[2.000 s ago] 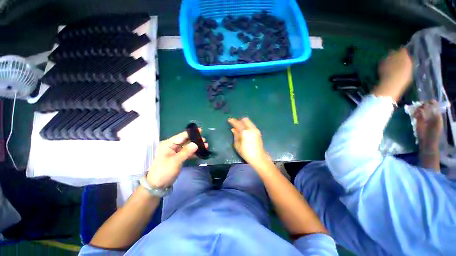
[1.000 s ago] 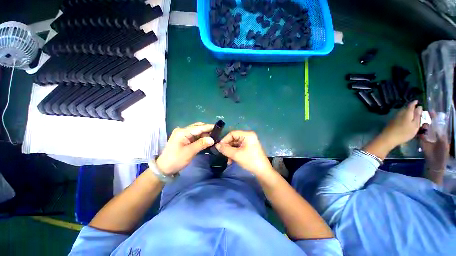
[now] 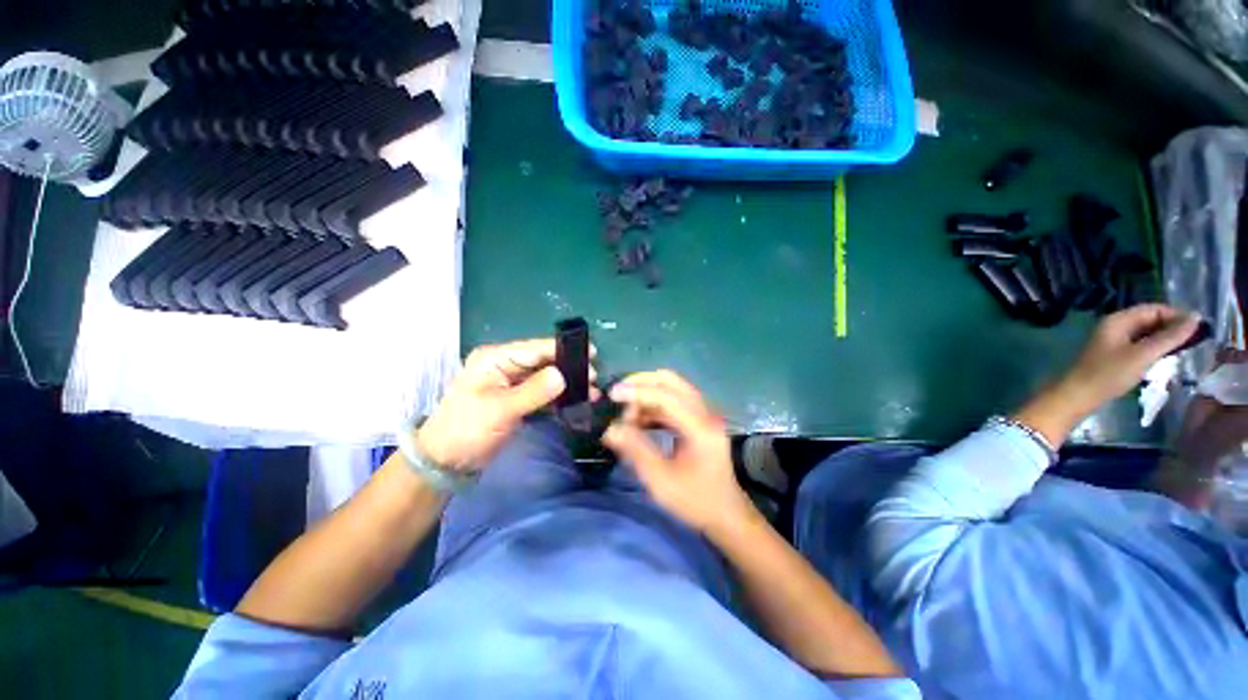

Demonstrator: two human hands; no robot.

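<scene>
My left hand (image 3: 490,408) holds a black housing (image 3: 572,361) upright between thumb and fingers, at the bench's front edge. My right hand (image 3: 671,445) is just right of the housing, slightly blurred, with thumb and fingers bent near its lower end. A small dark thing shows by the right fingertips; whether they grip it cannot be told. A small heap of dark inserts (image 3: 638,219) lies on the green bench, below the blue basket (image 3: 739,164), which holds many more inserts.
Nested black assemblies (image 3: 240,280) lie in rows on a white sheet (image 3: 205,390) at left, beside a white fan (image 3: 55,116). Yellow tape (image 3: 840,260) is right of the basket. A neighbour's hand (image 3: 1115,358) is near loose black housings (image 3: 1047,274) and a clear bag (image 3: 1198,219).
Since the earlier frames, my left hand has turned the housing more upright. My right hand came in to the housing, then moved slightly right and down, its fingers opening a little. The neighbour's hands moved.
</scene>
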